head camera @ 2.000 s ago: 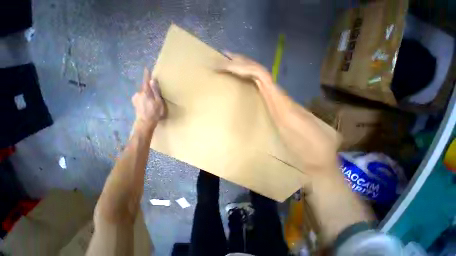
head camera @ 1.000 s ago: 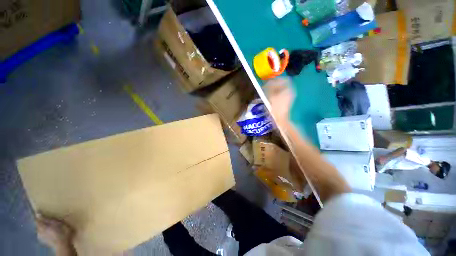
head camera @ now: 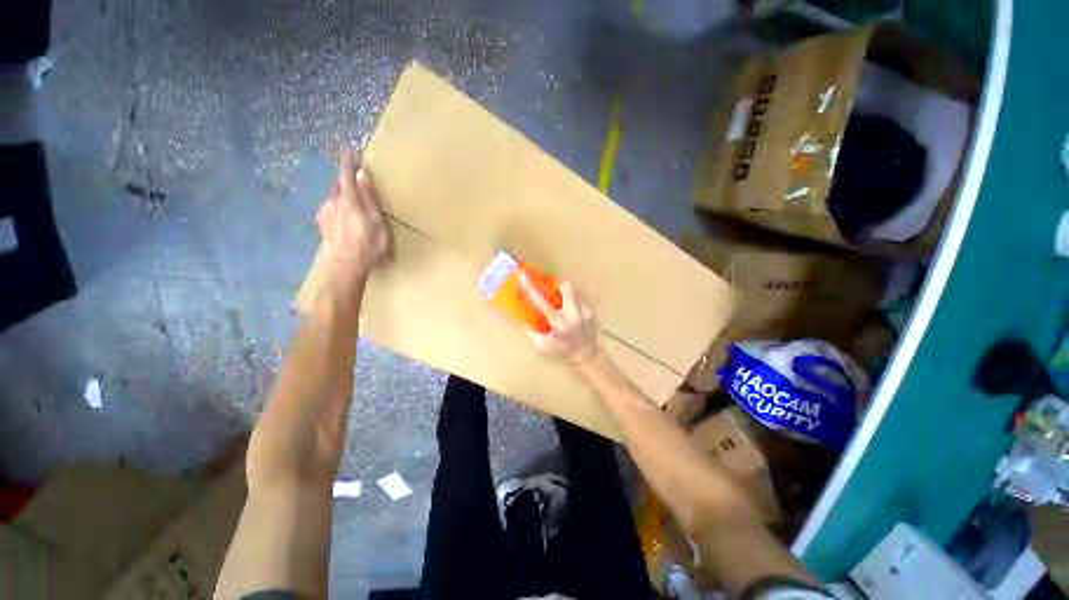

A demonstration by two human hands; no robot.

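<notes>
A tan shipping carton [head camera: 492, 188] is in front of me, with its flaps closed and a seam running across its top. My left hand [head camera: 354, 223] is against the carton's left edge, with the fingers over the rim. My right hand [head camera: 567, 328] is shut on an orange tape dispenser [head camera: 526, 298] over the middle of the carton's top, on or close to the seam. Whether any tape is stuck down there cannot be told.
A green-topped workbench [head camera: 938, 387] curves along the right. Beside it are an open printed carton [head camera: 750, 147], another carton [head camera: 791, 281] and a blue-and-white bag [head camera: 780, 393]. Dark totes [head camera: 35, 246] stand at the far left. Paper scraps [head camera: 395, 485] lie on the grey floor.
A second ago my right hand was over the bench beside the orange dispenser; now it holds the dispenser over the carton. The view has swung back left to the carton.
</notes>
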